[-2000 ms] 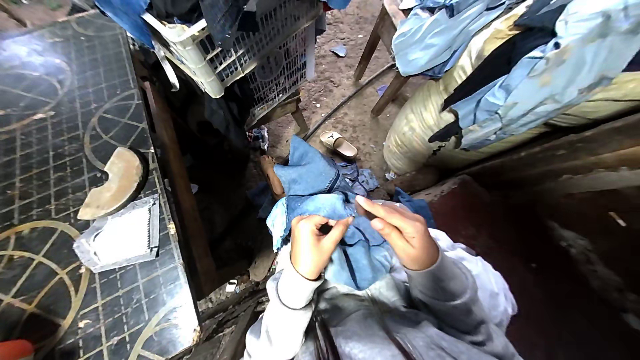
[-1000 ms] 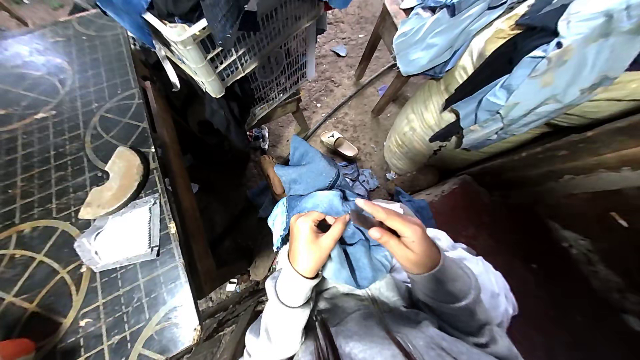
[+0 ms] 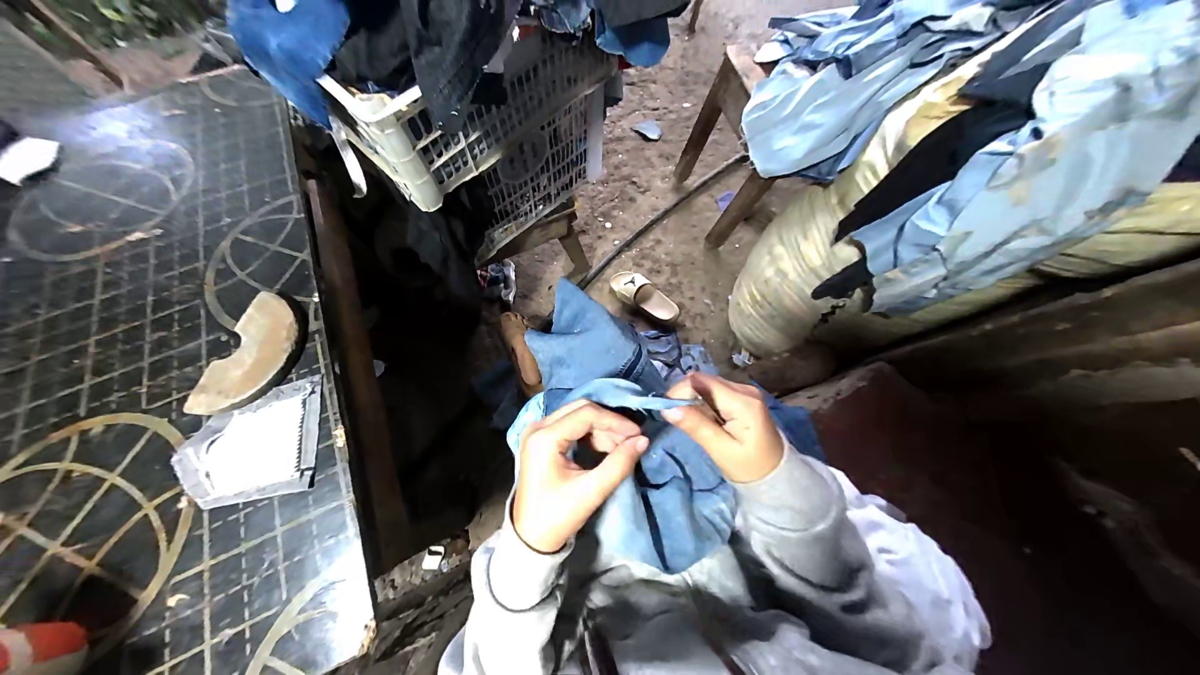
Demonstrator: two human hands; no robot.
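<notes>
Blue denim cloth [image 3: 670, 506] lies over my lap in folds. My left hand [image 3: 581, 469] is above it, thumb and index finger pinched together at the cloth's raised edge; whether something small sits between the tips is too fine to tell. My right hand [image 3: 727, 427] pinches a narrow, lighter edge of the denim, a little right of and higher than the left hand. Another denim fold stands up beyond the hands, beside a bare foot.
On the patterned table [image 3: 216, 572] at left lie a curved, flat piece [image 3: 248, 352] and a clear plastic packet [image 3: 253, 445]. Ahead are a plastic crate [image 3: 534, 141] with dark cloth and a slide sandal [image 3: 645, 297]. Right, denim pieces [image 3: 1022, 206] cover a stuffed sack [image 3: 783, 281].
My right hand's fingers have curled in from a more extended pose and now pinch the denim edge. A strip of cloth stands raised between the hands.
</notes>
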